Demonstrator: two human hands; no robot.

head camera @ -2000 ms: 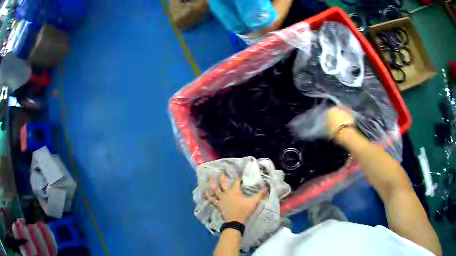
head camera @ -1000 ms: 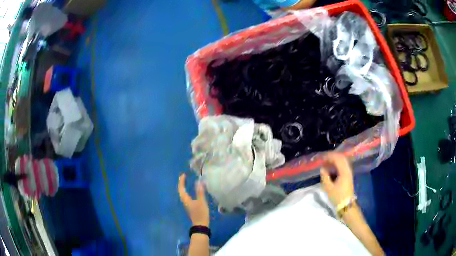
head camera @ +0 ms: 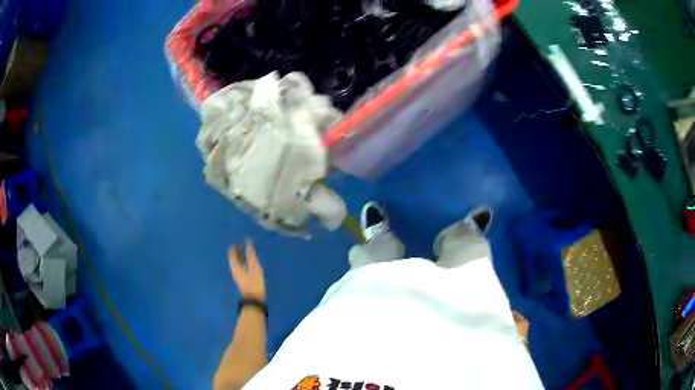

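Note:
A crumpled grey-white cloth bundle lies over the near left corner of the red crate. The crate has a clear plastic liner and holds many black ring-like parts; its far side is cut off by the top edge. My left hand, with a dark wristband, is below the cloth, apart from it, empty with fingers spread. My right hand shows only as a small part beside my white shirt; its fingers are mostly hidden.
The green bench on the right bears black rings, dark parts and a white strip. A brown board lies low at the right. Both my shoes stand on the blue floor. White material and a pink-striped item are at far left.
The view has shifted so the crate and cloth sit higher and further left. Both hands were at the cloth and in the crate; they have drawn back, the right one down to my side.

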